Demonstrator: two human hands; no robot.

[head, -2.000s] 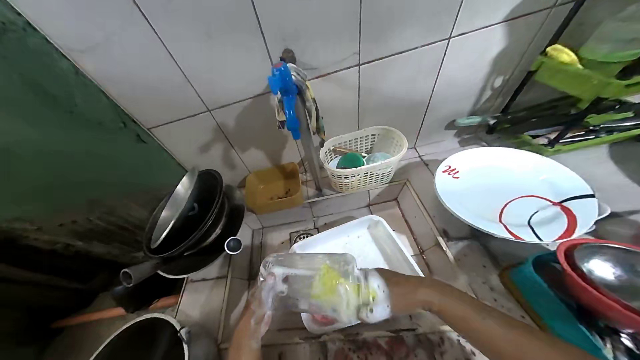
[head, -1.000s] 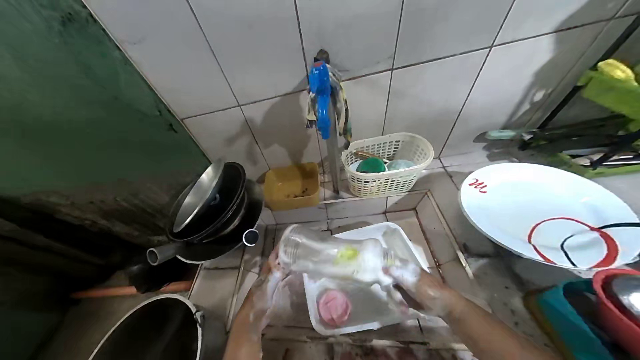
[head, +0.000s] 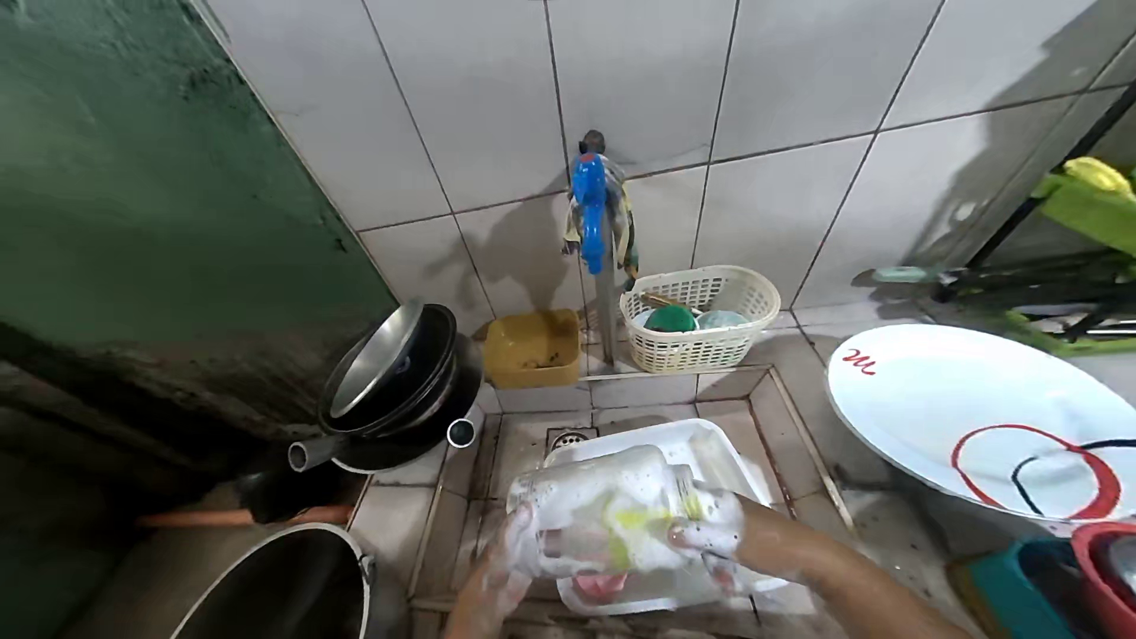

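Note:
A clear jar (head: 595,501) covered in white suds lies sideways between my hands, its threaded neck toward the right. My left hand (head: 510,550) is soapy and holds the jar's base end. At the neck end, my right hand (head: 710,532) grips the jar, its fingers coated in foam. Something yellow-green shows through the jar's wall; whether it is inside cannot be told. Below the jar, a white plastic tray (head: 737,457) rests in the tiled sink, with a pink object (head: 600,586) in it, partly hidden.
A blue faucet (head: 590,209) rises behind the sink. A yellow container (head: 532,351) and a cream plastic basket (head: 701,351) stand at the back edge. Stacked pans (head: 399,382) and a large pot (head: 275,586) are left; a large white plate (head: 958,399) and teal and red containers are right.
The jar and both hands have come nearer to me, and more foam now covers the jar. The pink object, in plain view one second ago, is now partly covered.

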